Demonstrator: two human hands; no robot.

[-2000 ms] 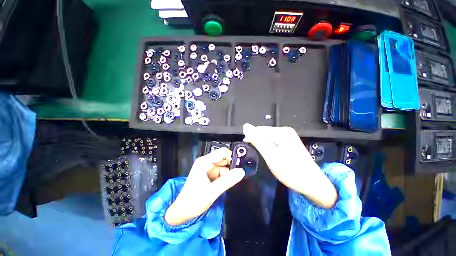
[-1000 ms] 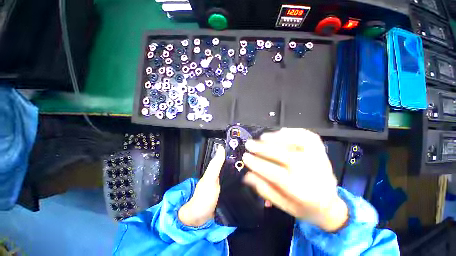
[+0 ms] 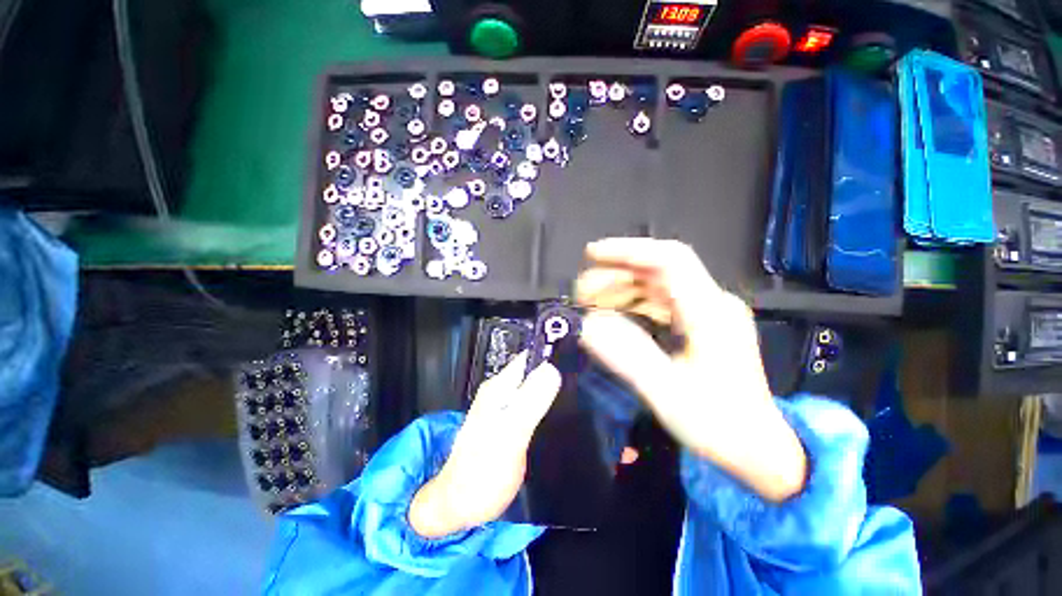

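A dark glossy rear cover (image 3: 561,330) with a pale lens ring shows at the parts tray's near edge, its lower part dark and hard to make out. My left hand (image 3: 503,437) holds the cover's left edge between thumb and fingers. My right hand (image 3: 681,349) is just right of the cover's top, thumb and fingers bent towards each other; whether it holds a small part or touches the cover cannot be told. The parts tray (image 3: 594,204) lies beyond both hands, with many scattered lens rings at its left.
Dark blue panels (image 3: 862,186) and light blue panels (image 3: 949,146) stand at the right. A phone tray (image 3: 1031,279) is at the far right. A blister tray (image 3: 277,431) lies lower left. A machine with a green button (image 3: 494,35) and a red button (image 3: 762,44) is behind.
The cover was turned upright, showing several rings a second ago; now it shows one ring at a tilt. My right hand has moved up, fingers now curled. The red display digits have changed.
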